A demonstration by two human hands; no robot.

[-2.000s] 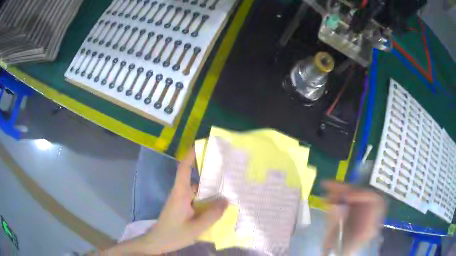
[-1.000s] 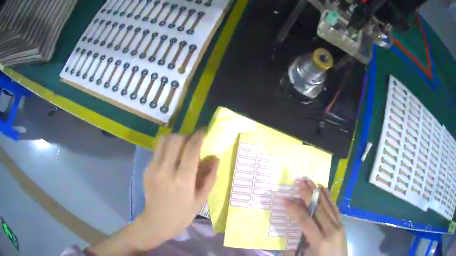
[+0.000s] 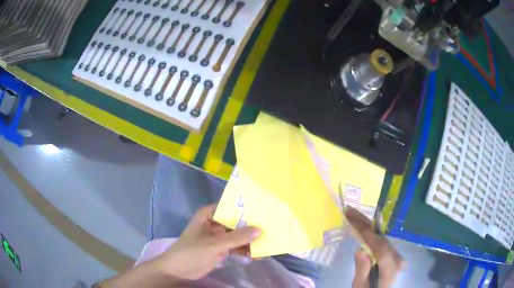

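Several yellow label backing sheets lie fanned at the front edge of the bench, some with rows of small white labels. My left hand grips the sheets at their lower left, thumb on top. My right hand is at their right edge and holds a dark pen; a sheet edge is at its fingers. The right hand is blurred, and I cannot tell how firmly it holds the sheet.
A foam tray of dumbbell-shaped parts lies at upper left, beside a tray stack. The fixture socket stands on a black mat. Another foam tray lies at right.
The sheets have shifted and fanned, with a plain yellow face now covering most labels. My left hand has moved down to their lower left. My right hand has moved slightly right and down.
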